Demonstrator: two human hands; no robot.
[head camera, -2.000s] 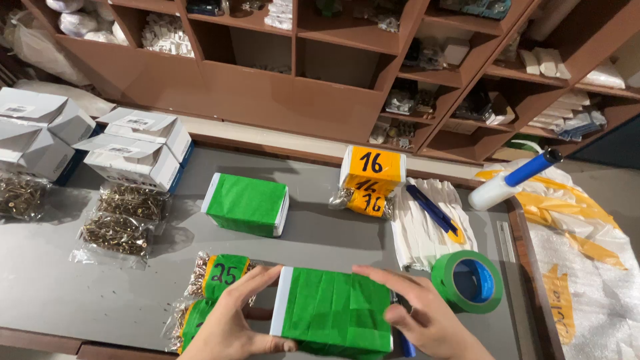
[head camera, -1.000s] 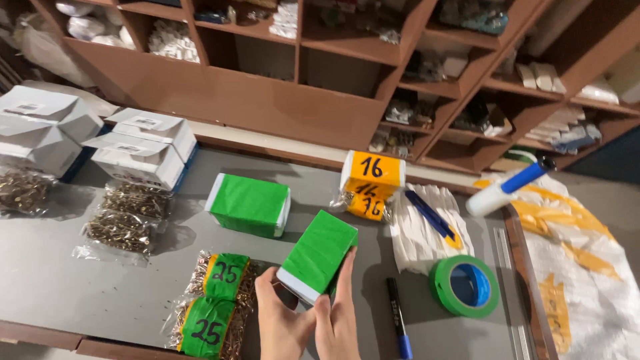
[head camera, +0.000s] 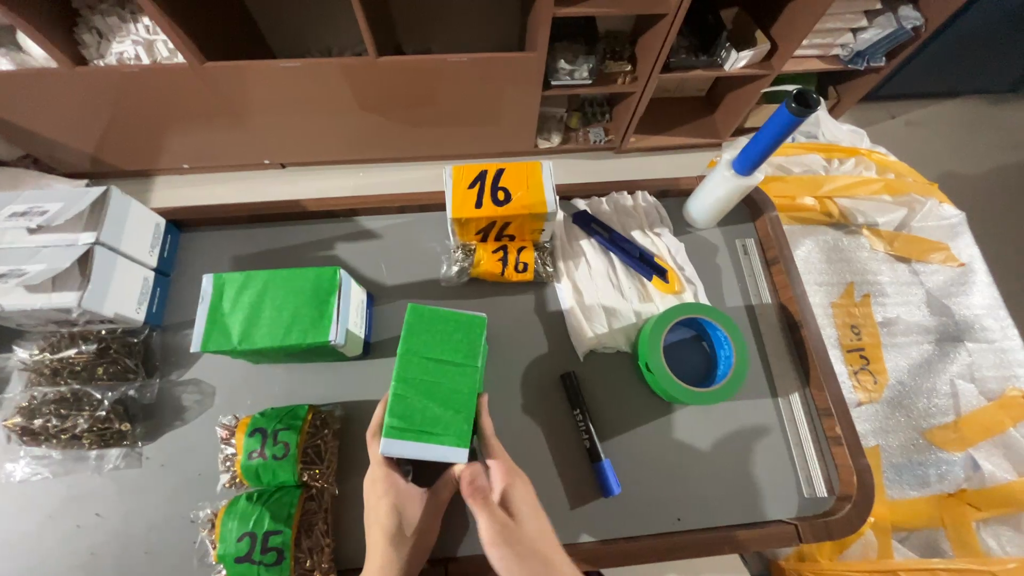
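Both my left hand (head camera: 404, 500) and my right hand (head camera: 504, 496) hold a small box wrapped in green tape (head camera: 436, 376), gripping its near lower part; its near edge shows white. A second green-taped box (head camera: 272, 312) lies on the grey table to the left. Two bags of screws with green bands marked 25 (head camera: 268, 444) sit left of my left hand. Right of my right hand lies a marker with a blue end (head camera: 590, 432), and beyond it a roll of green tape (head camera: 652, 372). Behind stands a box with orange tape marked 16 (head camera: 496, 192), a banded screw bag (head camera: 504, 262) before it.
White boxes (head camera: 48, 280) and bags of screws (head camera: 72, 408) stand at left. A blue utility knife (head camera: 620, 248) rests on folded white material (head camera: 588, 312). A stretch-film roll (head camera: 720, 188), a metal ruler (head camera: 784, 376) and the table's raised wooden rim (head camera: 848, 456) are at right. Shelves (head camera: 588, 88) stand behind.
Two seconds ago the held box lay crosswise between my spread hands; now it points away from me, held from its near end. The marker, then mostly covered, shows fully. The view has shifted.
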